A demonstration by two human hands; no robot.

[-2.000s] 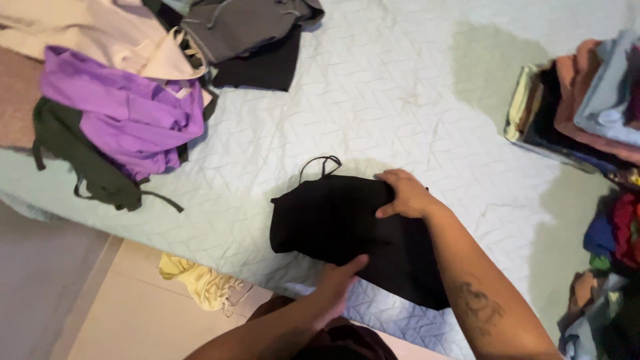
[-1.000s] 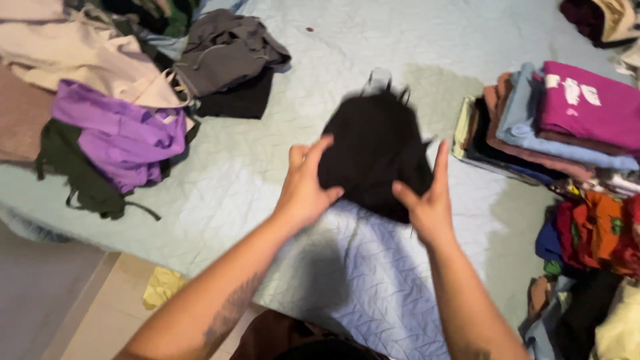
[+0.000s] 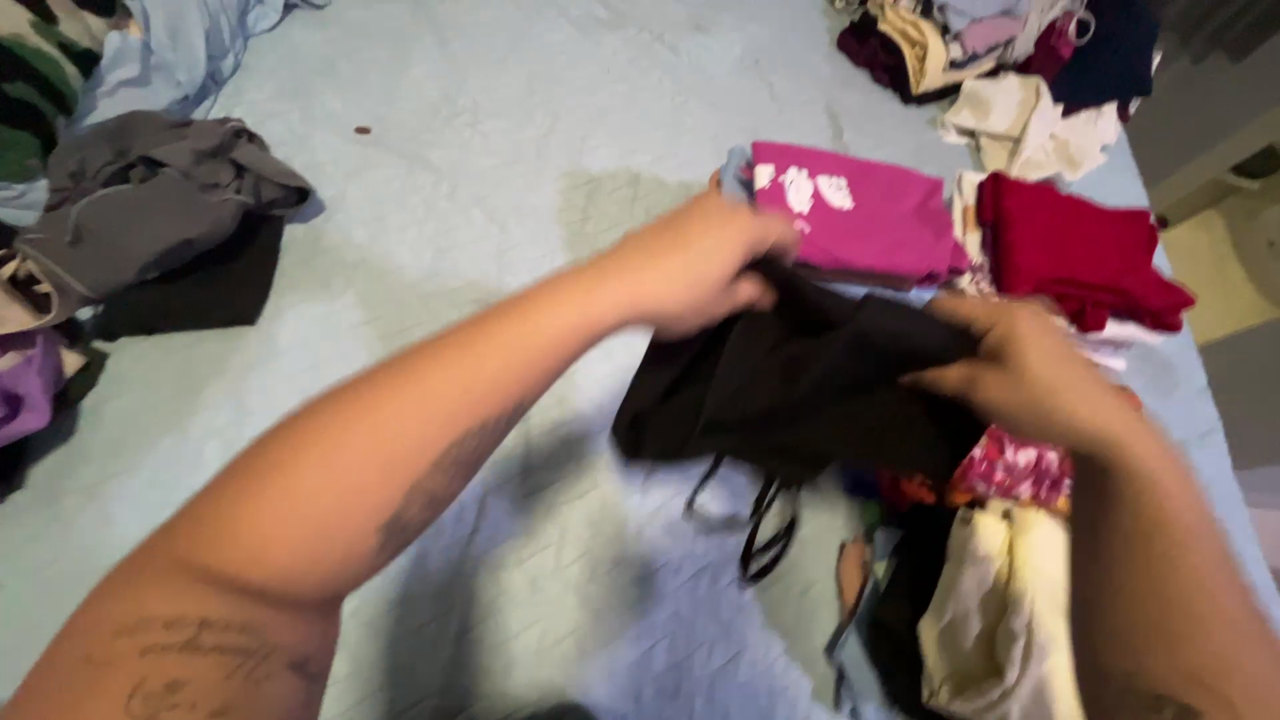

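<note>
A black garment (image 3: 800, 385) with thin straps hangs between my two hands above the bed. My left hand (image 3: 705, 260) grips its upper left edge, with fingers closed on the cloth. At its right side my right hand (image 3: 1020, 365) pinches the fabric; both hands are a little blurred. The straps (image 3: 770, 530) dangle below the cloth. Just behind the garment lies a folded magenta shirt (image 3: 850, 215) with a white print, on top of a stack whose lower layers are mostly hidden.
Right of the stack lies a folded red garment (image 3: 1070, 245). Mixed clothes (image 3: 960, 50) sit at the far right, and cream cloth (image 3: 1000, 610) lies near the lower right. A dark gray garment (image 3: 160, 200) and camouflage cloth (image 3: 40, 80) are piled left on the light blue quilted bedcover (image 3: 480, 130).
My hands have lifted the black garment off the bedcover and carried it right toward the folded stacks. Its straps, at the top before, now hang downward. The view has shifted right.
</note>
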